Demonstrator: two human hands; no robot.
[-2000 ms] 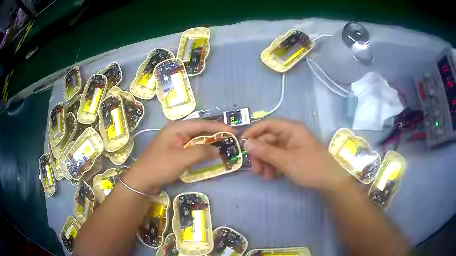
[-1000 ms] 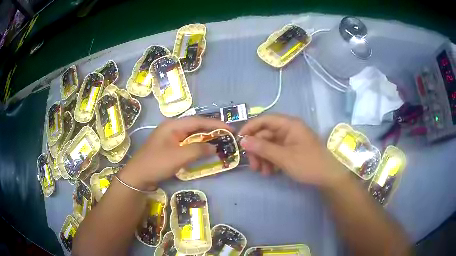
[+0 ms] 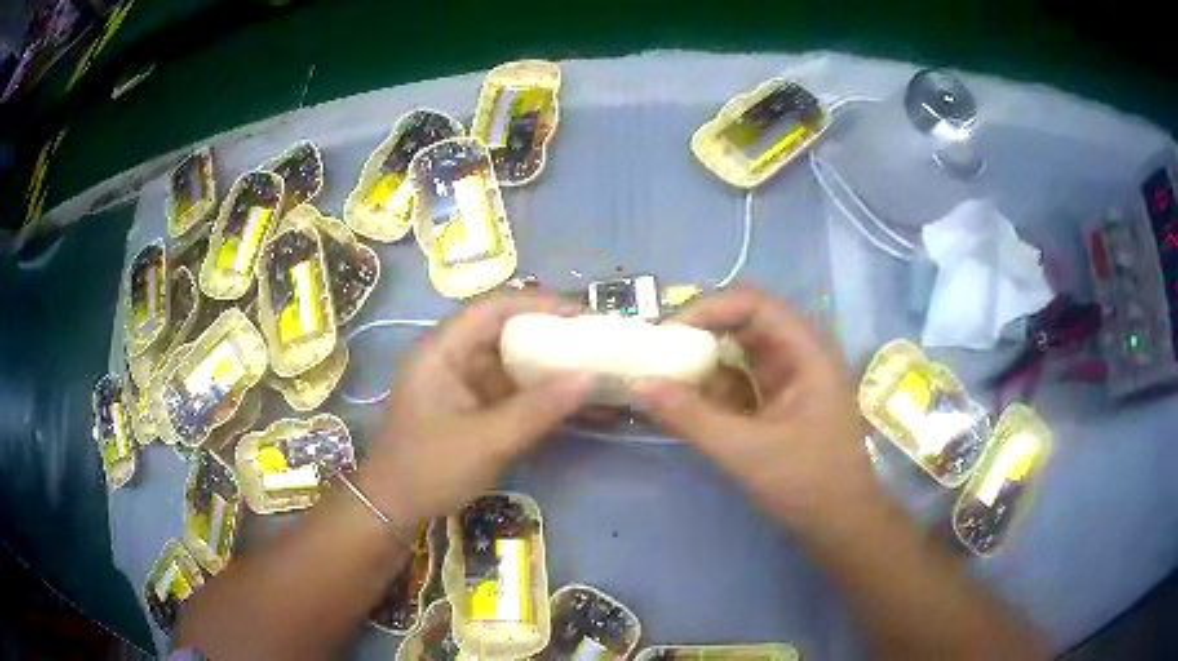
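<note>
A cream half-shell unit is held up at the centre with its plain back towards me, slightly blurred. My left hand grips its left end, thumb on the lower edge. My right hand holds its right end, thumb also at the lower edge. The board and battery inside are hidden. Just beyond the hands lies the USB meter with its display lit. A white cable runs from its yellowish right end. Whether a plug is in the held unit cannot be seen.
Several open units are piled at the left, more lie near the front. Two units lie at the right, one at the back. A white tissue, a silver-topped container and a power supply stand at the right.
The held unit has turned from open side up to its plain back facing me. My right hand has moved from beside its right end to gripping it.
</note>
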